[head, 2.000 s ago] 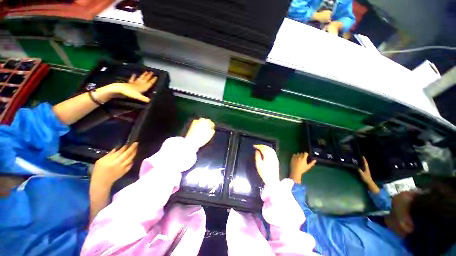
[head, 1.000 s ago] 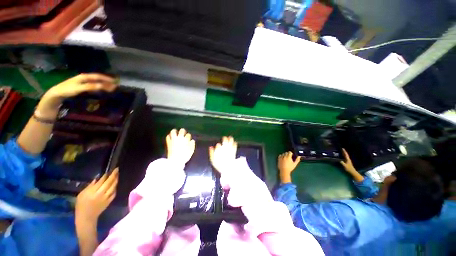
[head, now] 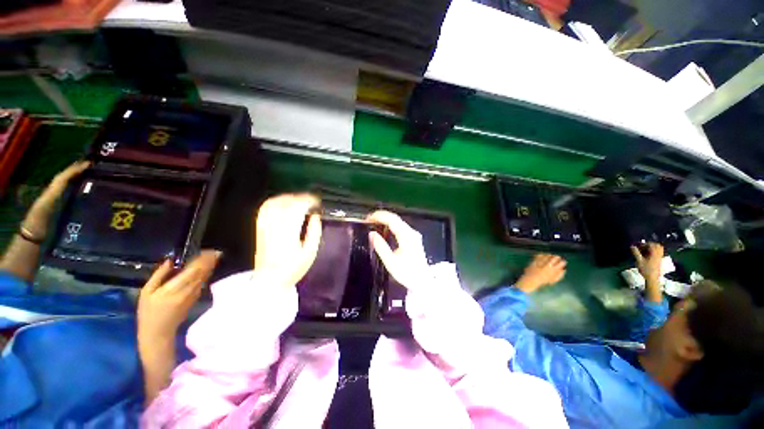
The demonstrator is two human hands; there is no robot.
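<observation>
A dark tablet (head: 339,272) with white "85"-like marks and a small white label lies at the left recess of the black tray (head: 335,329). My left hand (head: 287,239) holds its upper left corner. My right hand (head: 400,247) holds its upper right corner, fingertips on the far edge. I cannot tell whether that edge is raised. A second tablet (head: 434,239) is in the right recess, partly hidden by my right hand and sleeve.
At left, a person's hands hold a black tray (head: 218,159) with two tablets showing yellow logos. At right, another person's hands are near a tray with two tablets (head: 523,209). Stacked black trays (head: 322,29) stand on the white shelf (head: 536,80). Clear plastic (head: 708,219) lies far right.
Both hands have moved to the left tablet's far corners and closed on it. The lamp glare on its screen is gone. The left neighbour's raised hand has come down to the tray's side.
</observation>
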